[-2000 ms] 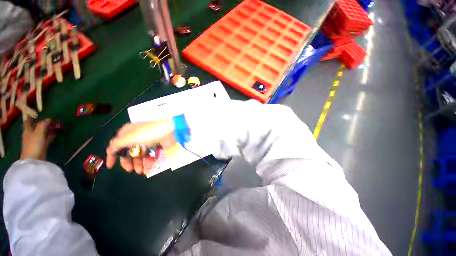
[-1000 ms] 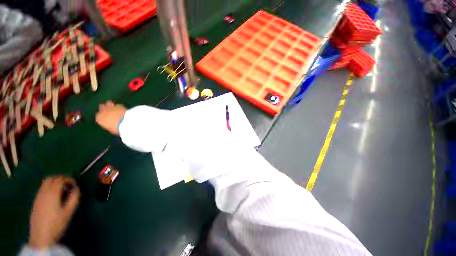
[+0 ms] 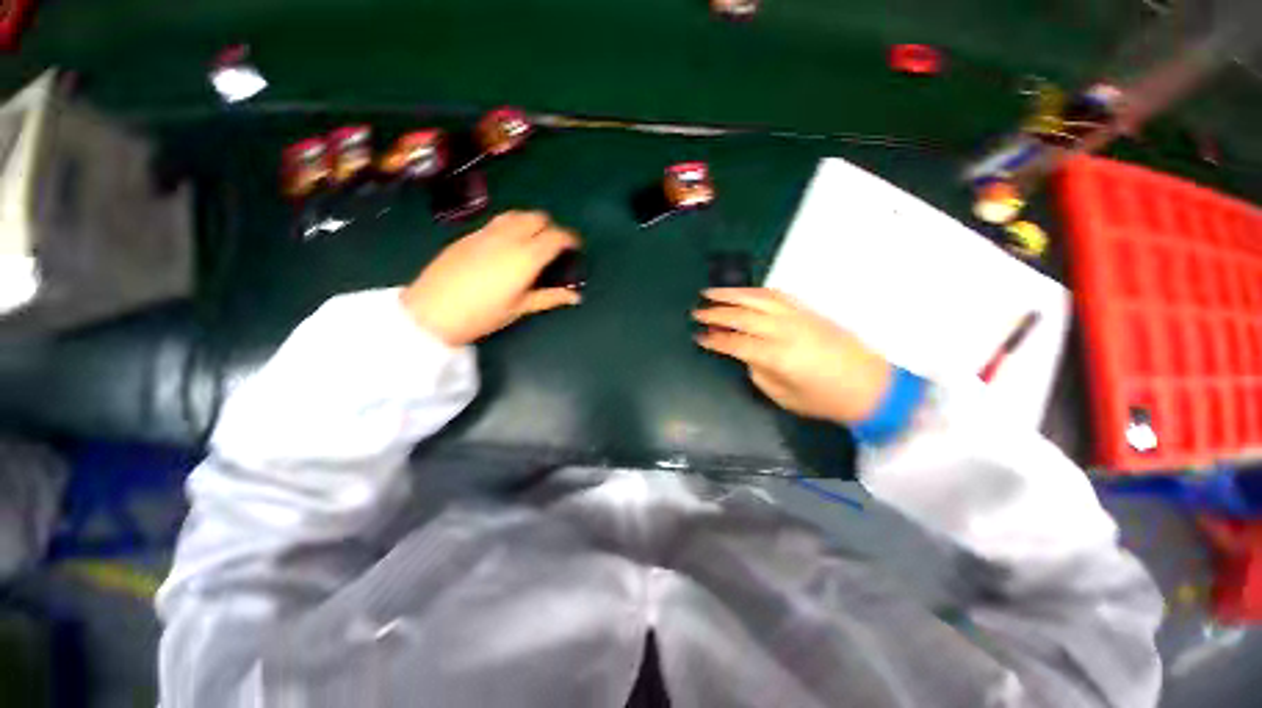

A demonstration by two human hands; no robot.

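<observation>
My left hand [image 3: 494, 277] is over the dark green mat, left of the middle, with a small black unit [image 3: 562, 270] between thumb and fingers. My right hand [image 3: 796, 353], with a blue wristband, is at the mat's right part, its fingers at a dark unit [image 3: 728, 270]; blur hides how firmly it is held. A red unit [image 3: 688, 185] with its black screen folded out lies beyond and between the hands. Several more red units [image 3: 414, 154] lie in a row beyond my left hand.
A white paper sheet [image 3: 907, 263] with a red pen [image 3: 1010, 347] lies at right. Beyond it is a red compartmented tray [image 3: 1176, 318] with one small unit. Small yellow-red items [image 3: 998, 202] sit beside the tray. A beige machine [image 3: 111, 208] stands at left.
The view has swung left and the tray of wooden sticks has left it. My right hand has drawn back from its far reach. Both hands are now near the bench's front.
</observation>
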